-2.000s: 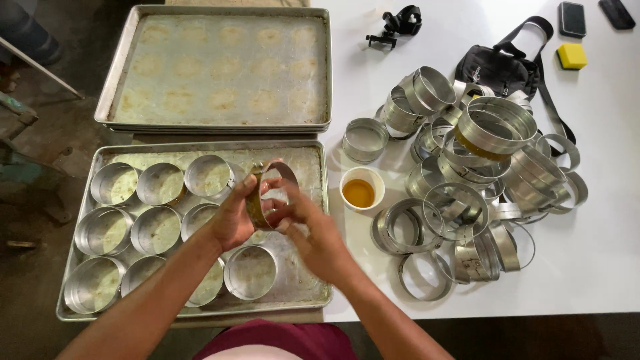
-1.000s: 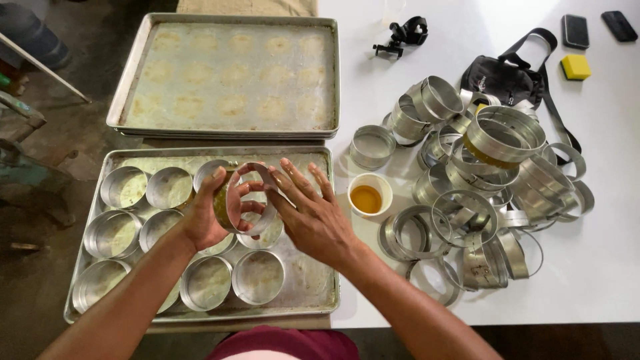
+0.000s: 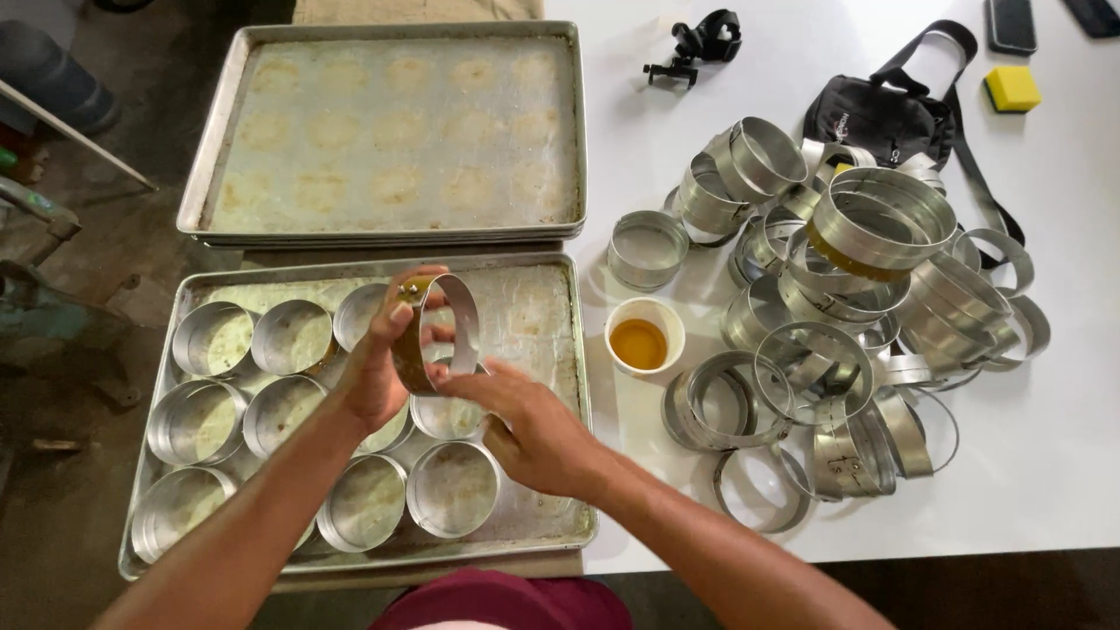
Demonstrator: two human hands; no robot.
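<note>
My left hand [image 3: 385,367] holds a metal ring mould [image 3: 408,346] on its side above the lower baking tray, fingers and thumb around its left wall. The index fingertip of my right hand [image 3: 534,429] is at the ring's lower rim, and its other fingers are curled. Below, several metal rings [image 3: 453,488] stand in rows on the lower metal baking tray [image 3: 551,516]. Right of the tray, a white cup [image 3: 645,306] with amber liquid [image 3: 638,345] stands on the white table, a single ring [image 3: 647,250] behind it.
A large pile of metal rings [image 3: 884,219] lies on the right of the table. A stack of baking trays [image 3: 394,131] stands at the back left. Behind the pile are a black bag [image 3: 875,118] with a strap, a yellow sponge [image 3: 1012,89], a phone [image 3: 1011,26] and a black mount [image 3: 704,39].
The ring stays in my left hand. My right hand, spread beside the ring one second ago, is now lower with its fingers more curled.
</note>
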